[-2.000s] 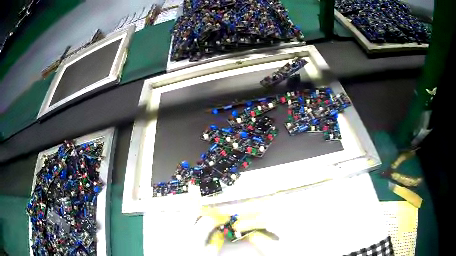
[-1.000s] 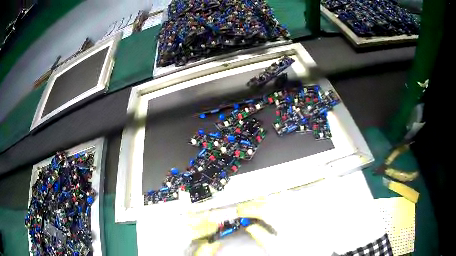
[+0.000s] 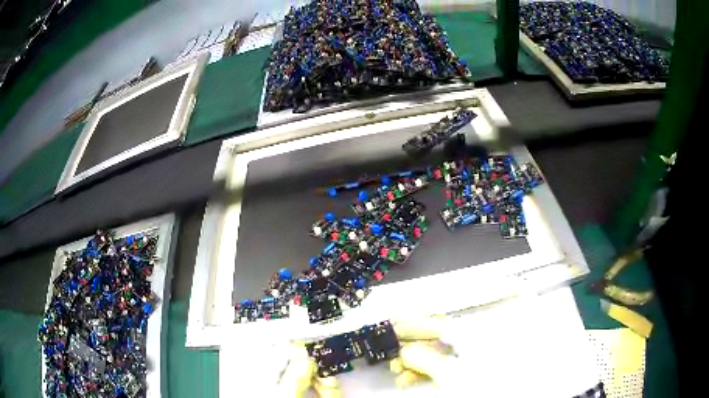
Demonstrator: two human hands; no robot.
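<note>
A black circuit board (image 3: pixel 354 347) is held between my two hands over the bright white work surface (image 3: pixel 505 350), its flat black face with pale marks showing. My left hand (image 3: pixel 305 375), with yellow glove fingers, grips the board's left end. My right hand (image 3: pixel 420 359), also with yellow fingers, grips its right end. The rest of both hands washes out against the white. Just behind, the centre tray (image 3: pixel 211 272) has a white frame and dark grey base with many boards scattered across it, their blue, red, green and white parts showing.
The left tray (image 3: pixel 165 272) is heaped with boards. A rear tray (image 3: pixel 268 118) holds a high pile. A far right tray (image 3: pixel 614 89) lies beyond a green post (image 3: pixel 507 39). An empty tray (image 3: pixel 186 105) is back left. A yellow perforated pad (image 3: pixel 622 357) is at right.
The board in my hands has turned from its component side to its flat black face. The view has shifted slightly; the trays look unchanged.
</note>
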